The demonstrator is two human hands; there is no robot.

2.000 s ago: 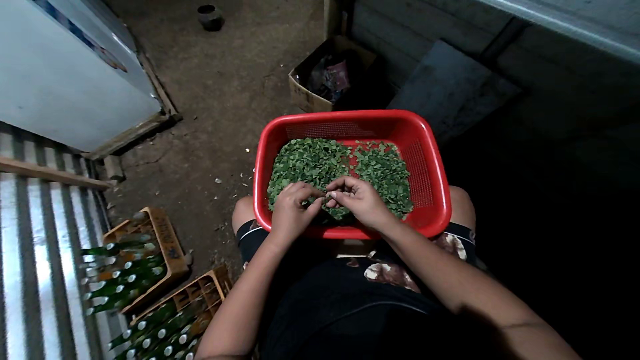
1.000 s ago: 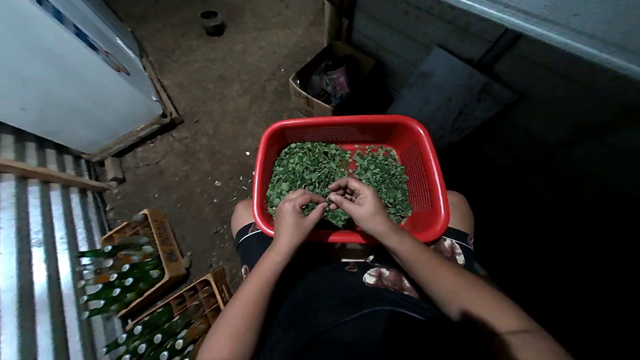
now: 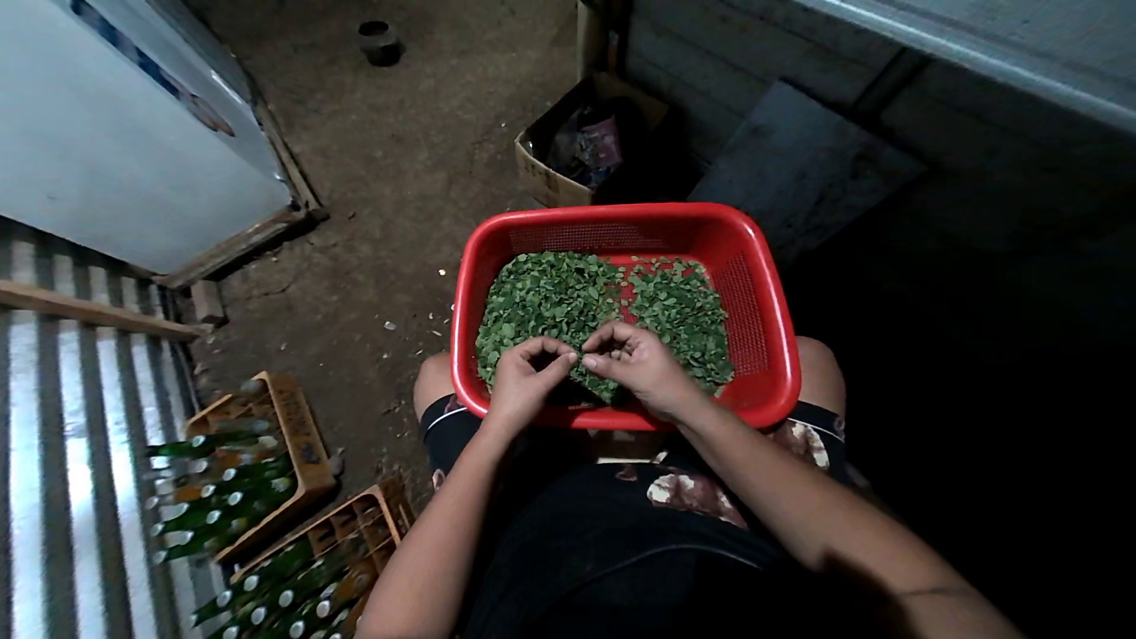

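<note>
A red plastic basket (image 3: 774, 382) with perforated walls rests on my lap. Small green leaves (image 3: 546, 297) lie in it as a larger heap on the left and a smaller heap (image 3: 679, 311) on the right, with a strip of red bottom showing between them. Above the near side of the left heap, my left hand (image 3: 532, 377) has its thumb and index fingertip pinched together. My right hand (image 3: 635, 364) is close beside it, thumb and finger also drawn together, the fingertips of both hands almost touching. Whatever may be between the fingertips is too small to make out.
Two crates (image 3: 306, 435) of green bottles (image 3: 257, 470) stand on the dirt floor at lower left, near a corrugated metal wall (image 3: 67, 444). Beyond the basket are an open cardboard box (image 3: 555, 185) and a leaning flat board (image 3: 803, 160). A dark pot (image 3: 380, 44) sits farther off.
Both hands remain over the near part of the leaves, with only small finger movements.
</note>
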